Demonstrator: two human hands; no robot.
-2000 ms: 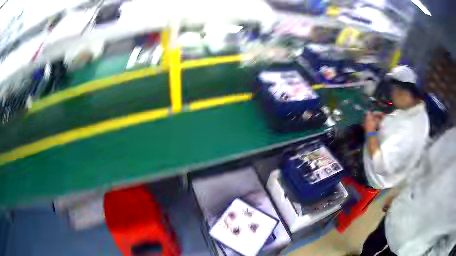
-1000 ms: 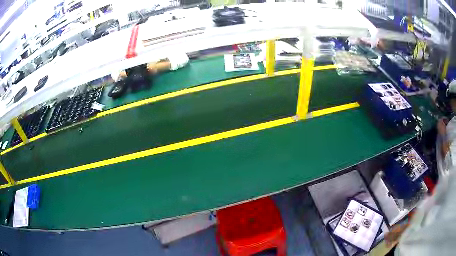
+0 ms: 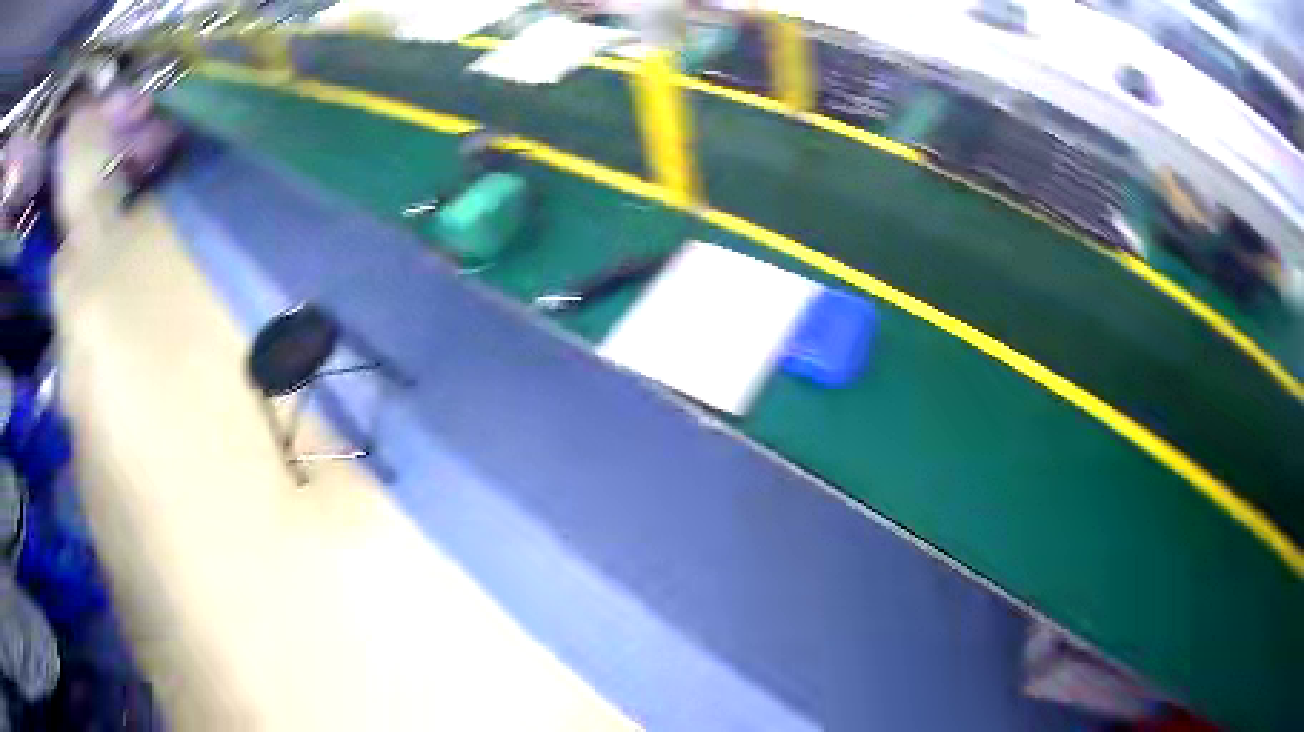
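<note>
Neither of my hands is in the picture. The view is blurred. Nearest in front of me is the green bench top (image 3: 915, 443) with a yellow-edged conveyor (image 3: 1001, 243) behind it. A white sheet or board (image 3: 715, 322) lies at the bench's front edge, with a small blue box or tray (image 3: 831, 338) against its right side. A thin dark object (image 3: 618, 278) lies left of the sheet. Further left is a green object (image 3: 483, 218), too blurred to name.
A black round stool (image 3: 292, 348) stands on the blue floor strip (image 3: 472, 401) beside the cream aisle (image 3: 286, 572). Dark gridded trays (image 3: 1001, 157) lie across the conveyor. A red edge (image 3: 1180, 719) shows at the bottom right. Blurred people or clothing show at the far left.
The view has swung left along the line. The blue box and white sheet have moved from the left edge to the centre. The stool and aisle have appeared; the foam-lined trays have left view.
</note>
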